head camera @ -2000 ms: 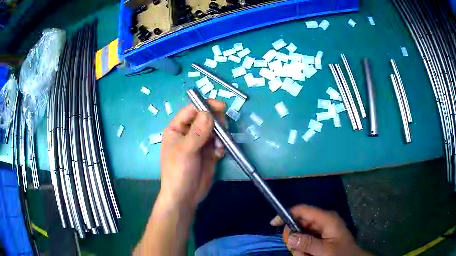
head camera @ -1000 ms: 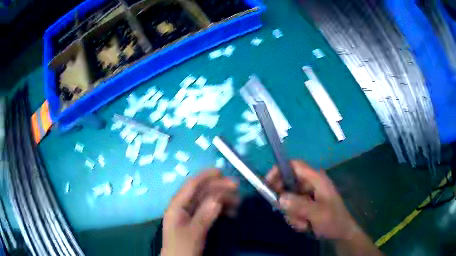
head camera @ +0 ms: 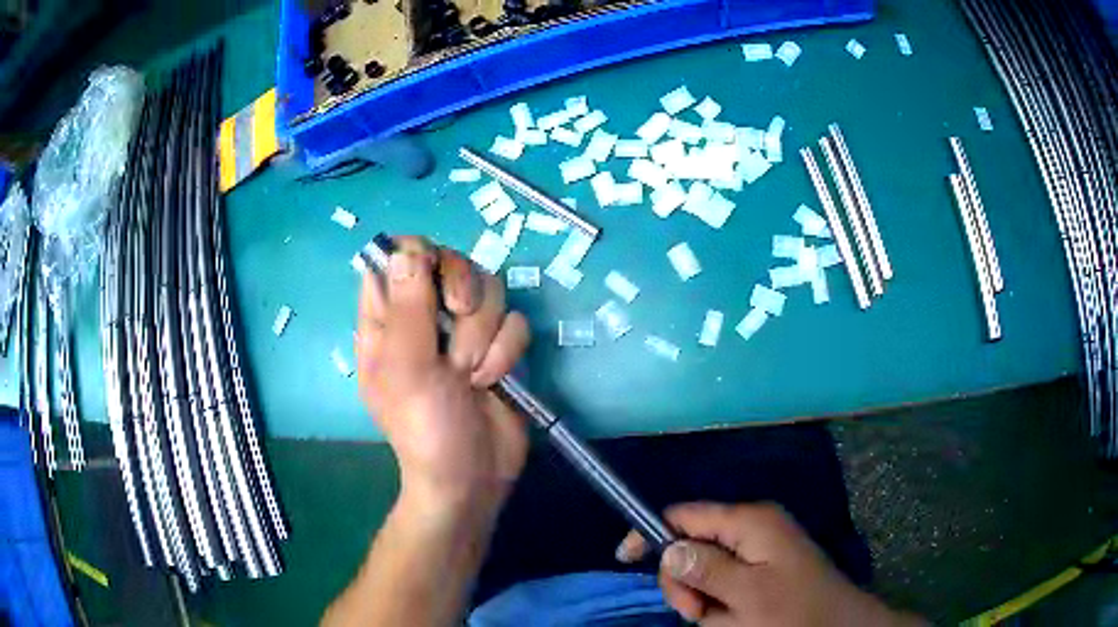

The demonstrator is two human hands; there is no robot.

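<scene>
A slim silver metal tube with a dark joint line runs diagonally between my hands over my lap and the bench edge. My left hand is closed around its upper part, fingers curled over it; a dark and bright end piece shows above the fingers. I cannot tell if a white piece is at that end. My right hand grips the lower end. White plastic pieces lie scattered on the bench. A single loose tube lies among them.
A blue parts bin with black small parts stands at the back. Rows of tubes lie at the left and right. Short thin tubes lie mid-right. Clear plastic bag, orange striped label at left.
The view has swung back from the right. The thicker dark tube is gone from beside the thin tubes. My left hand, empty one second ago, now holds the upper tube; my right hand grips the lower end.
</scene>
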